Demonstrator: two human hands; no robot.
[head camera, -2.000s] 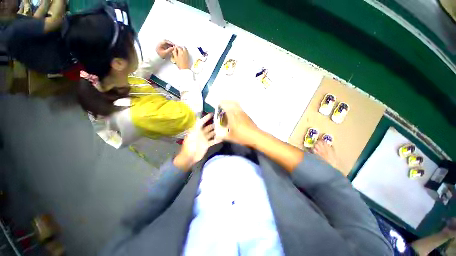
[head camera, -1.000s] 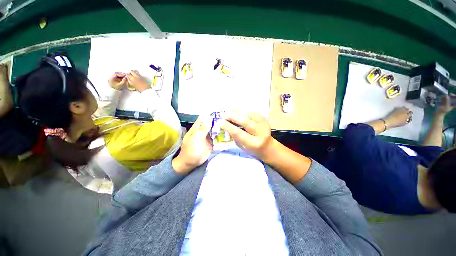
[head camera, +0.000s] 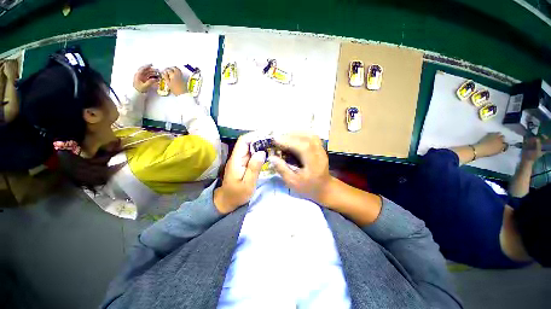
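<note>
A part-assembled unit (head camera: 267, 168) with yellow in it is held in both bare hands, close in front of my body. A small dark circuit board (head camera: 262, 145) shows at its top, at the fingertips. My left hand (head camera: 240, 175) grips the unit's left side, thumb on the front. My right hand (head camera: 305, 164) curls around the right side with its fingers over the unit. The fingers hide most of the shell; wires cannot be made out.
A white mat (head camera: 260, 108) ahead bears two units, one with a dark part outside it. A brown board (head camera: 386, 114) right of it bears three units. Seated workers (head camera: 169, 163) flank me on both sides. A black box (head camera: 524, 107) stands far right.
The view has swung round to face the bench squarely. My hands stay together on the unit; my left thumb now lies below the dark board. One unit fewer shows on the brown board.
</note>
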